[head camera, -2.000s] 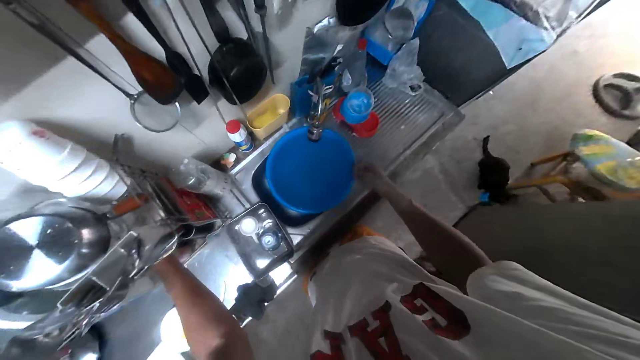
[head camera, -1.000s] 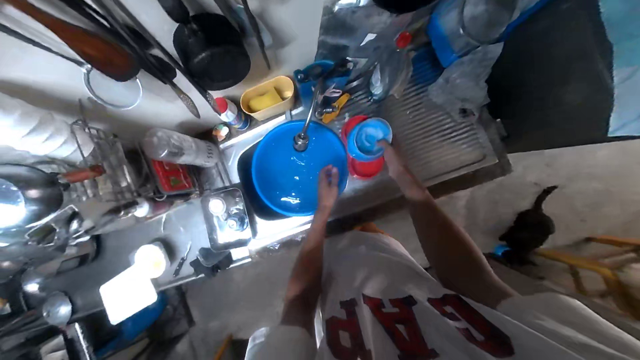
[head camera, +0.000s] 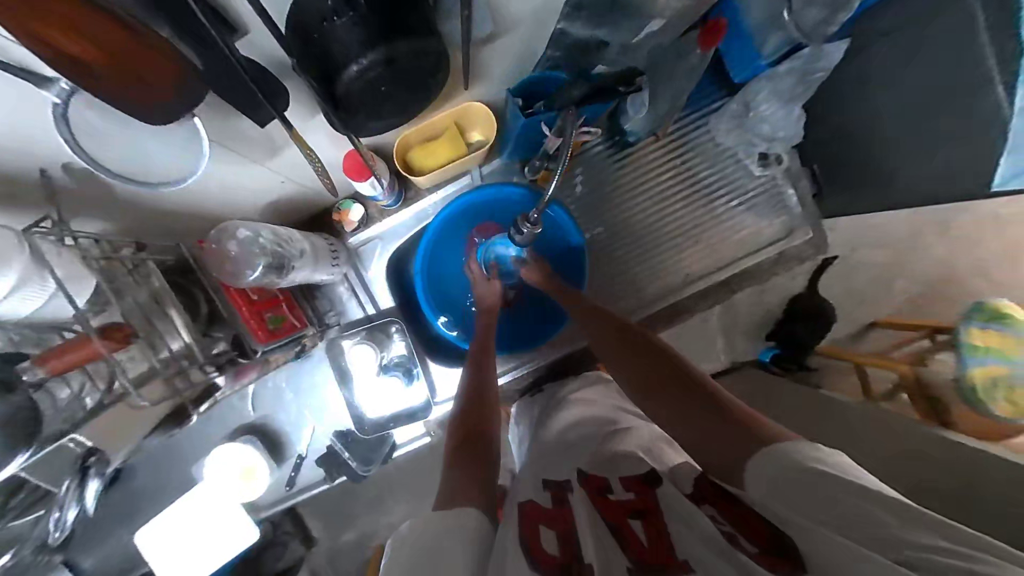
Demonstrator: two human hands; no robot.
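A round blue plastic basin [head camera: 448, 280] stands in the sink, below the faucet's spray head [head camera: 526, 229]. Inside it my left hand [head camera: 485, 286] and my right hand [head camera: 538, 272] hold a light-blue bowl [head camera: 500, 254] from its two sides, just under the spray head. Something red [head camera: 485, 232] shows in the basin beside the bowl, partly hidden by it. A yellow sponge [head camera: 438, 151] lies in a cream plastic tray [head camera: 482, 120] behind the basin. The fingertips are partly hidden by the bowl.
The ribbed steel drainboard [head camera: 680, 208] lies right of the basin. To the left are a clear plastic bottle [head camera: 272, 254], a wire dish rack [head camera: 132, 280] and a metal tray [head camera: 384, 376]. A black pan [head camera: 368, 64] hangs above. A black cat [head camera: 802, 324] is on the floor at right.
The light-blue bowl and the red thing, on the drainboard's edge one second ago, are now in the basin. Both hands have come together on the light-blue bowl. The view is nearer the sink.
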